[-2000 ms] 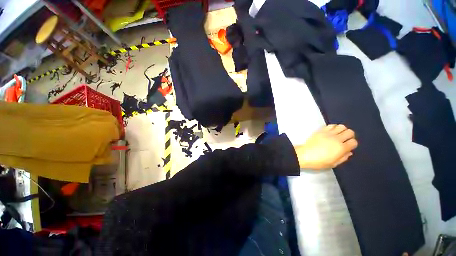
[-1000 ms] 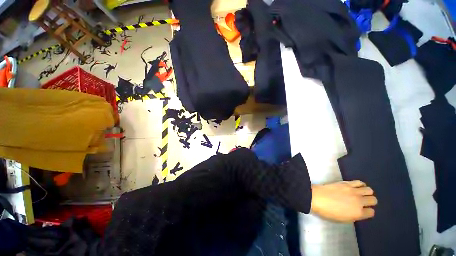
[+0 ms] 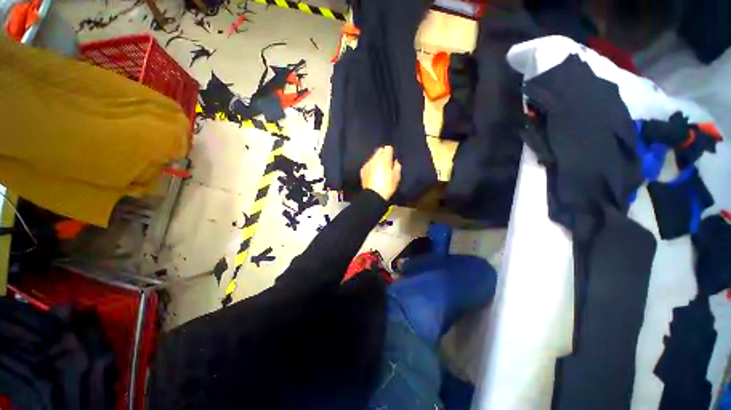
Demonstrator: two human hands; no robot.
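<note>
My left hand [image 3: 381,172] is at the lower part of a dark hanging cloth piece [image 3: 373,104]. Its fingers are curled on the cloth and seem to grip it. A long black panel [image 3: 613,296] lies on the whitish table cover [image 3: 521,312] at the right, with a rumpled black cloth part [image 3: 581,128] at its upper end. My right hand is not in view.
More dark cloth [image 3: 497,120] hangs beside an orange item [image 3: 434,76]. Black cut pieces [image 3: 691,352] lie at the table's far side. Red crates [image 3: 172,76], mustard cloth [image 3: 88,128] and floor scraps [image 3: 300,188] are at the left.
The view has turned left. My left hand has left the long black panel on the table and moved over to the hanging dark cloth. A white cloth now shows beside the rumpled part.
</note>
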